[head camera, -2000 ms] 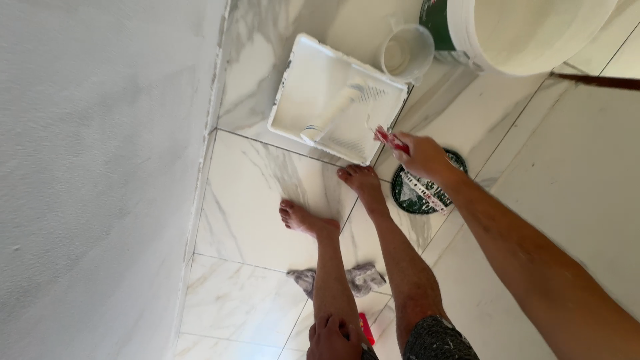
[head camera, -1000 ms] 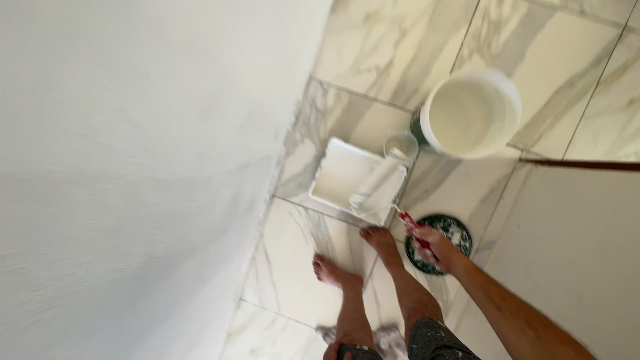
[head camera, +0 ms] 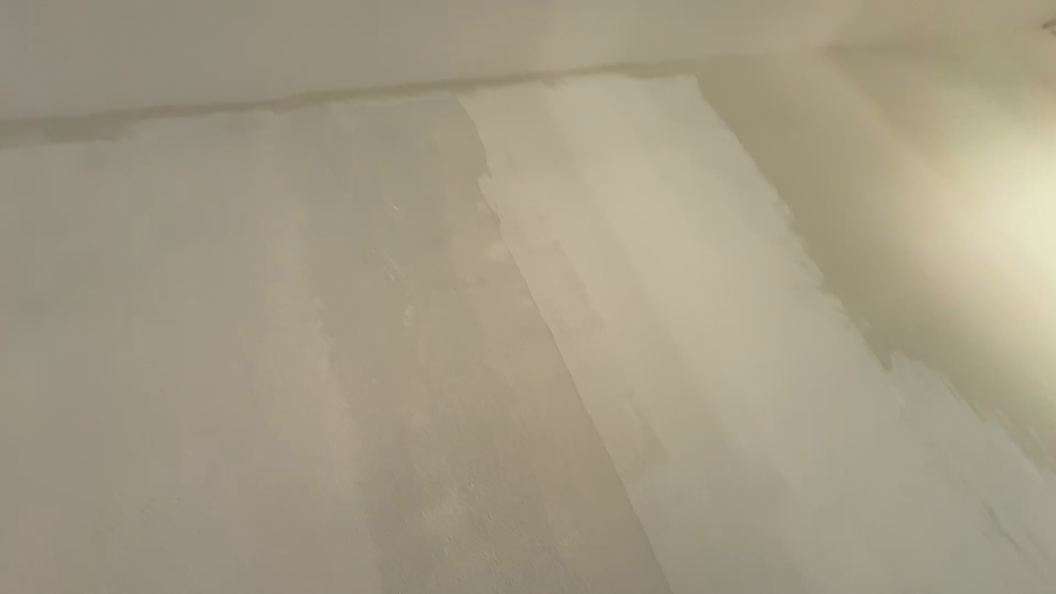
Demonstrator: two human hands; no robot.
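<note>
Neither my left hand nor my right hand shows in the head view, so what they hold cannot be seen. A wall (head camera: 462,371) fills most of the picture. A band of lighter paint (head camera: 660,272) with ragged edges runs down it from near the top, slanting to the lower right. Left of that band the surface is duller and patchy, with faint streaks. The paint roller and the tray are out of view.
The ceiling (head camera: 346,41) crosses the top, with a darker unevenly edged strip (head camera: 330,97) along its join with the wall. At the right is a darker yellowish surface (head camera: 874,181) with a bright glow on it.
The view has swung from the floor up to the wall and ceiling. My right hand, which held a red-handled roller over the tray, has gone out of view, as have the tray and bucket.
</note>
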